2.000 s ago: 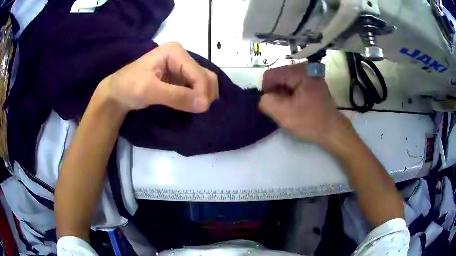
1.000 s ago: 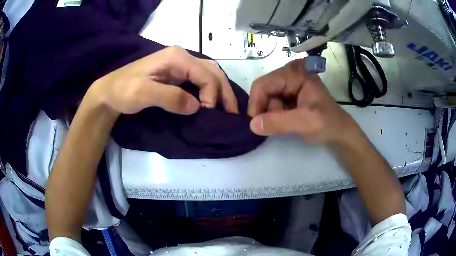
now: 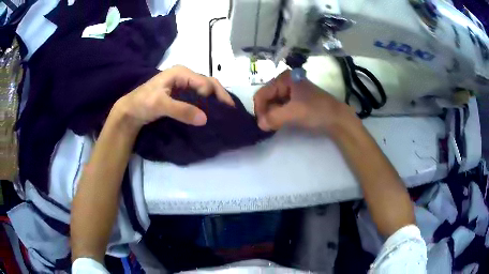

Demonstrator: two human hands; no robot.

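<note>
A dark purple-navy garment (image 3: 91,80) is bunched from the upper left to the middle of the white table. My left hand (image 3: 166,99) lies over its near part, thumb and fingers apart, with fabric showing between them. My right hand (image 3: 292,104) has its fingertips closed at the fabric's right end, in front of the sewing machine (image 3: 321,32). What the right fingertips hold is blurred. The needle area is partly hidden behind my right hand and the machine head.
Black-handled scissors (image 3: 364,88) lie on the bed beneath the machine arm. A white-green patch (image 3: 110,24) lies on the dark pile at upper left. Pale and navy pieces are heaped at lower left and right (image 3: 445,225). The table's front edge (image 3: 241,204) has ruler marks.
The camera view has shifted, so the machine appears further left. My left fingers have opened and lifted from their pinch. My right hand stays at the fabric's right end. The white-green patch shows more fully.
</note>
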